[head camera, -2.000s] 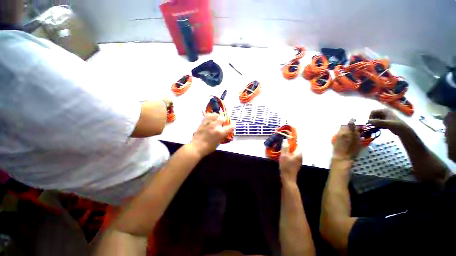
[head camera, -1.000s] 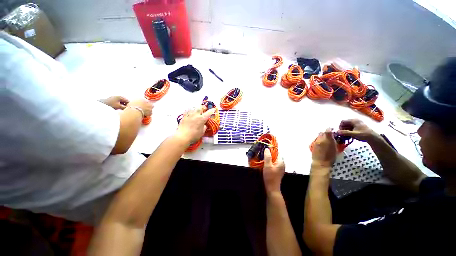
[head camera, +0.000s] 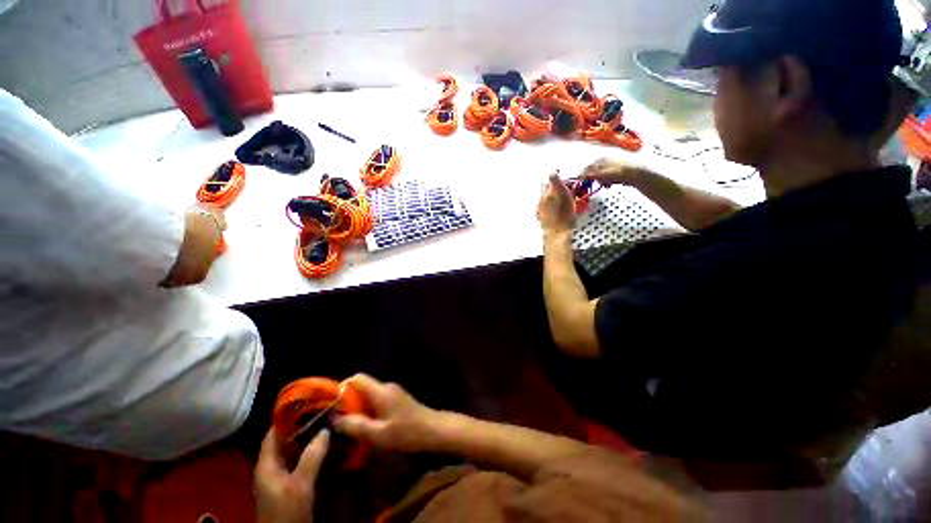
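An orange cable coil (head camera: 302, 400) with a thin pale band is held in front of the bench, below its edge, at the bottom of the view. My left hand (head camera: 286, 478) grips its lower left side. My right hand (head camera: 390, 417) grips its right side, fingers at the band. Dark parts inside the coil are partly hidden by my fingers. On the bench, several orange coils (head camera: 352, 212) with black connectors lie in a small pile. A label sheet (head camera: 419, 217) with dark rectangles lies right of them.
A person in white (head camera: 92, 276) is close on the left. A person in a black cap and shirt (head camera: 755, 296) works at the right over another sheet (head camera: 618, 223). More coils (head camera: 546, 112), a red bag (head camera: 240, 61) and a black coiled item (head camera: 276, 148) are at the back.
The view has turned right. My hands have left the bench top and now hold one coil together below its edge. More coils now show in a pile beside the label sheet.
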